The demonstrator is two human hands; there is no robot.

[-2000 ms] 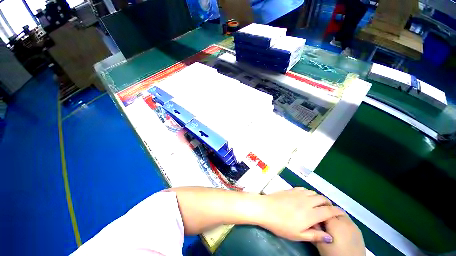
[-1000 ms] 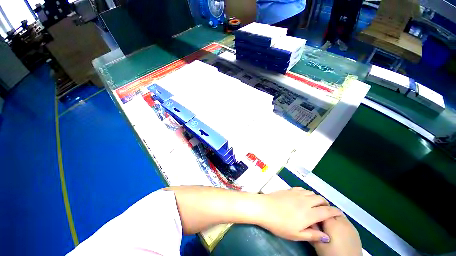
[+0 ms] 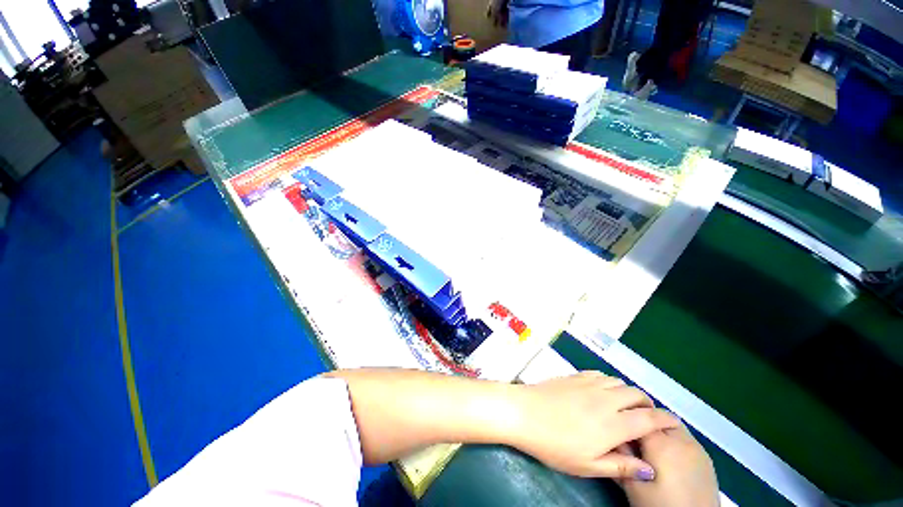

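Note:
My bare left hand (image 3: 589, 424) comes in from the lower left and rests across my right hand (image 3: 678, 465) at the table's near corner. It holds no box. My right hand is partly covered and its fingers are mostly hidden. A large block of white packed boxes (image 3: 436, 203), overexposed, lies on the poster-covered table, beyond my hands and to the left. Its blue ends (image 3: 401, 262) with dark hanger cutouts form a stepped row along the left side. White-topped boxes with dark blue sides are stacked (image 3: 530, 94) at the far edge.
A dark green belt (image 3: 752, 327) with a white edge strip (image 3: 693, 411) runs on the right. Paired white boxes (image 3: 807, 168) lie beyond it. Brown cartons (image 3: 149, 94) stand at the far left. A person in blue (image 3: 554, 18) is at the back. Blue floor (image 3: 198, 317) with a yellow line is left.
My hands and the boxes show no visible movement. The people in the background have shifted, and an arm now shows beside the blue clothing.

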